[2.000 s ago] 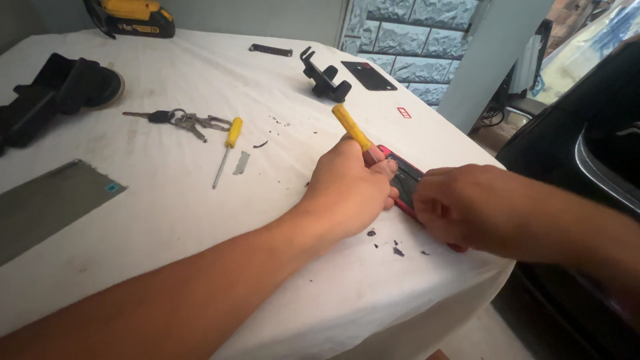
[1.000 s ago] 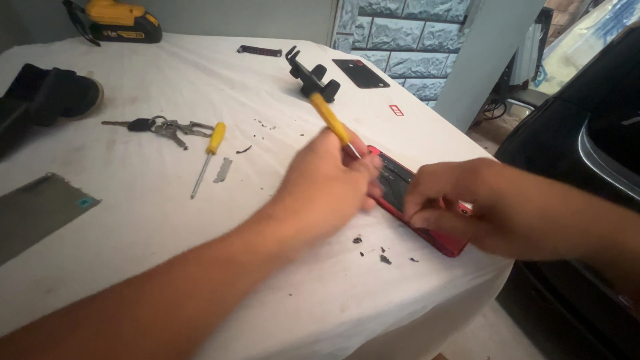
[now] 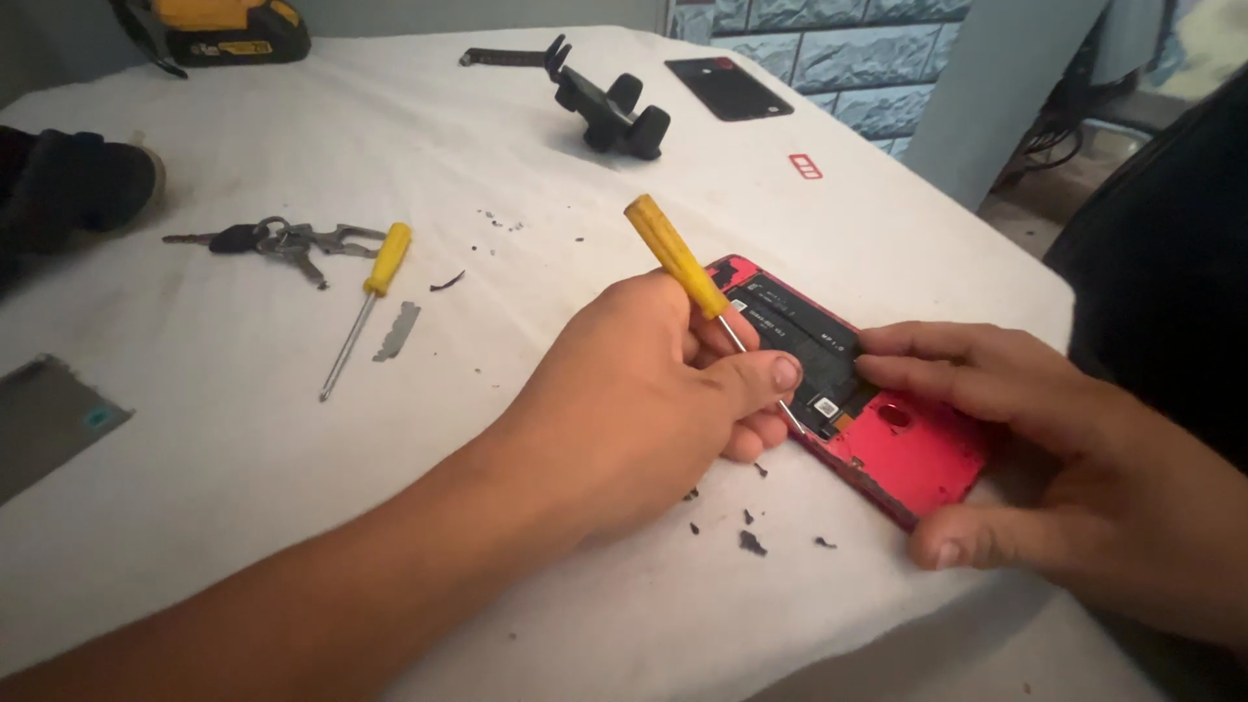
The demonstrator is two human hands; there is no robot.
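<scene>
A red smartphone body (image 3: 902, 444), its back off and the black battery (image 3: 795, 336) showing, lies at an angle near the table's right edge. My left hand (image 3: 673, 380) holds a yellow-handled screwdriver (image 3: 673, 249); the metal tip rests at the phone's near long edge, beside the battery's lower end. My right hand (image 3: 1033, 439) grips the phone's right end, fingers on the far side and thumb at the near corner. Dark scraps (image 3: 752, 543) lie on the white cloth just below the phone.
To the left lie a second yellow screwdriver (image 3: 390, 260), a serrated metal strip (image 3: 398, 331) and a bunch of keys (image 3: 283, 239). Behind are a black phone holder (image 3: 609, 112), a dark back panel (image 3: 728, 88), a small red frame (image 3: 805, 167) and a power tool's battery (image 3: 239, 34). A grey plate (image 3: 49, 424) lies far left.
My right hand has moved from the middle of the phone to its right end, uncovering the battery and the red lower part. My left hand still holds the screwdriver.
</scene>
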